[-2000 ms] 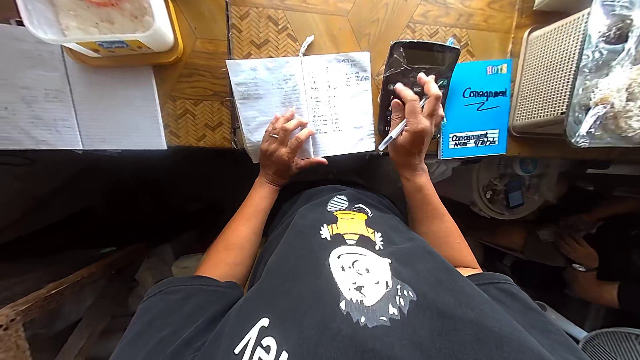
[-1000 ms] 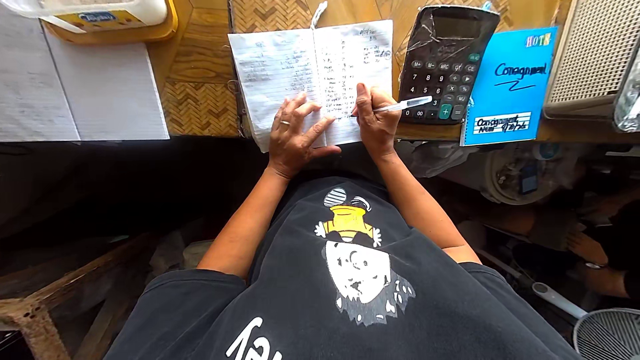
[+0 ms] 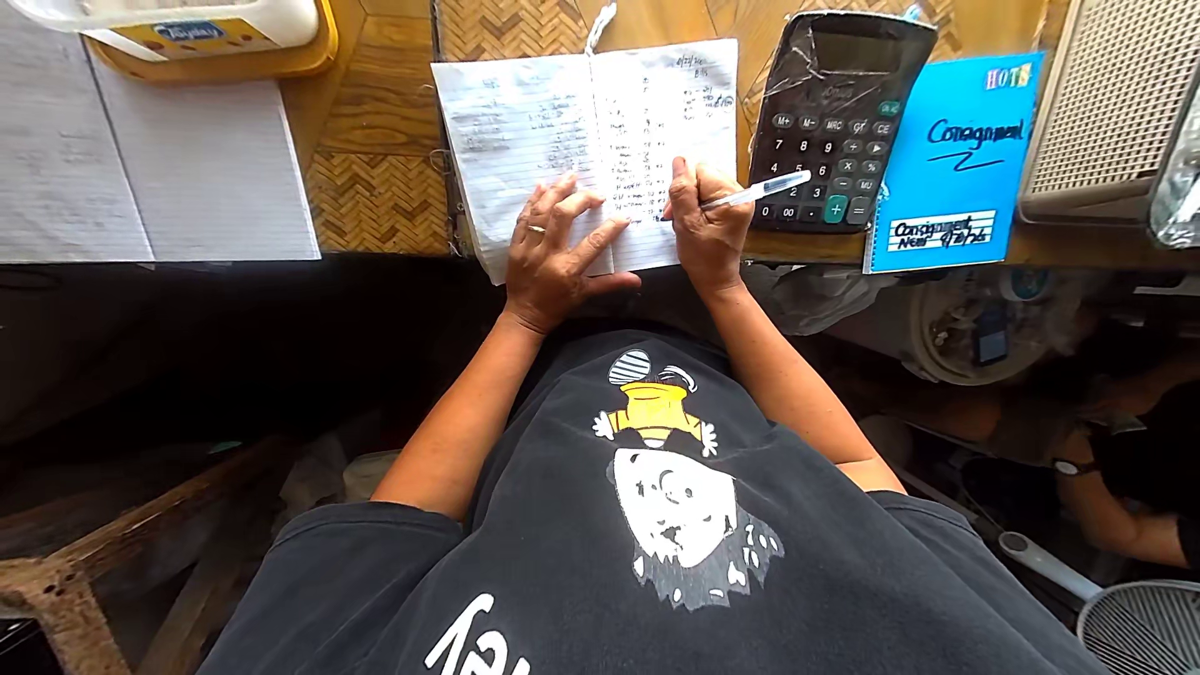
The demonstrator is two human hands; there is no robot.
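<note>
An open notebook (image 3: pixel 525 122) with handwritten pages lies on the wooden table in front of me. My left hand (image 3: pixel 561 248) rests with spread fingers on its left page and lower middle, a ring on one finger. My right hand (image 3: pixel 708 220) grips a clear-barrelled pen (image 3: pixel 764 189) over the lower right page. The pen's rear end reaches over the keys of a black desk calculator (image 3: pixel 797 225), which lies just right of the notebook. A blue notebook (image 3: pixel 956 169) with writing on its cover lies partly beside the calculator.
Another open notebook (image 3: pixel 216 169) lies at the left, under a plastic tub (image 3: pixel 225 33) on a yellow-brown base. A beige perforated basket (image 3: pixel 1087 112) stands at the right. Below the table's right side are a round lidded container (image 3: pixel 975 328) and another person's arm (image 3: pixel 1106 506).
My right hand has moved left from the calculator to the notebook's right page, keeping the pen. My left hand has stayed on the notebook. The view has shifted a little.
</note>
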